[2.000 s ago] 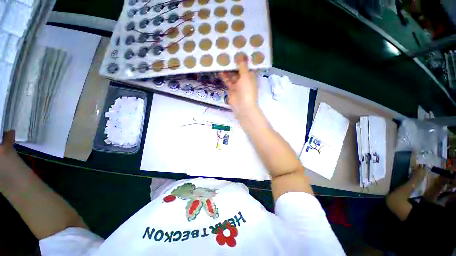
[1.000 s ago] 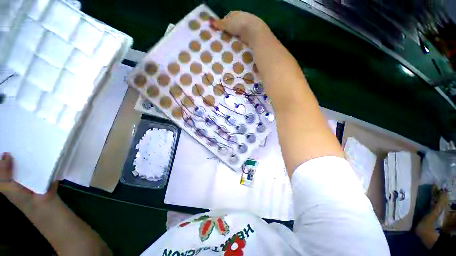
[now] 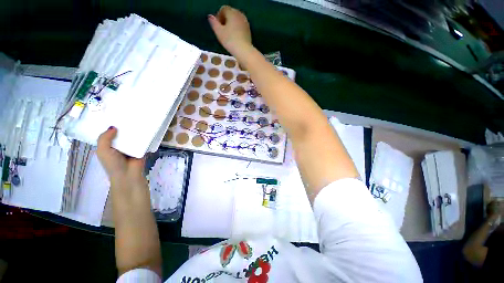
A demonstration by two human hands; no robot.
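My left hand grips the near edge of a thick stack of white cards, held raised at the left. A green circuit board with dark leads and a yellow part lies on the stack. My right hand is raised beyond the speaker tray, fingers curled; I see nothing in it. The speaker tray lies flat at the back of the work sheet, with brown recesses at left and wired discs at right. The stack covers its left edge. Another circuit board with wires lies on the sheet.
A clear plastic box of white pads is partly behind my left arm. More white cards stand at far left. At right, a card with a module and a card stack lie on brown board. Another person's arm shows at far right.
The speaker tray has turned and now lies flat, released by my right hand, which moved slightly back and left. My left hand has brought the card stack rightward, over the tray's left edge.
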